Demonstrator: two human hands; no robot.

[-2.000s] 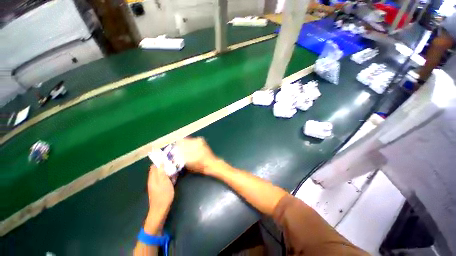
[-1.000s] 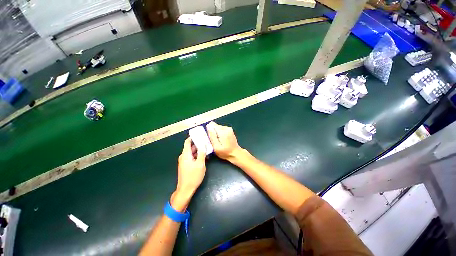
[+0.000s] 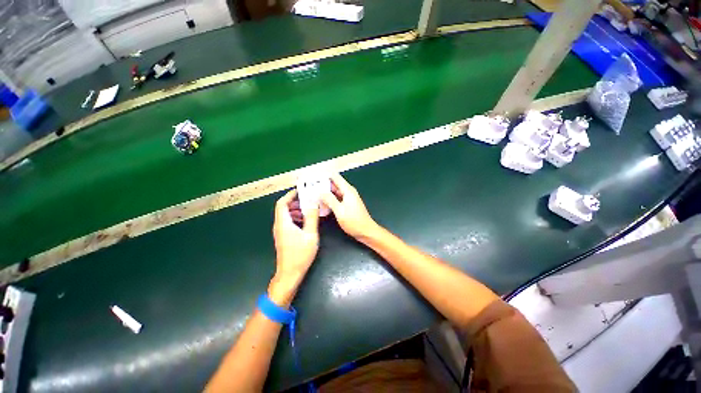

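A white plug adapter [image 3: 313, 189] is held between my two hands above the bench's inner edge, by the pale rail. Its upper face shows small dark openings. My left hand [image 3: 297, 238], with a blue strap on the wrist, grips its left and lower side. My right hand [image 3: 346, 206] grips its right side. The fingers hide its underside, so I cannot tell whether it is fully closed. An inner assembly [image 3: 186, 137] with metallic and coloured bits lies on the green belt [image 3: 254, 111].
A pile of white units [image 3: 538, 140] sits right of centre by the post [image 3: 544, 57], with a single unit [image 3: 573, 205] nearer me. A clear bag [image 3: 614, 96] lies beyond. A small white piece [image 3: 126, 318] and a long white bar [image 3: 15, 330] are at left.
The white unit has turned in my hands, and its face with openings now shows. The view has shifted, so the bench things appear moved. Both hands still hold the unit.
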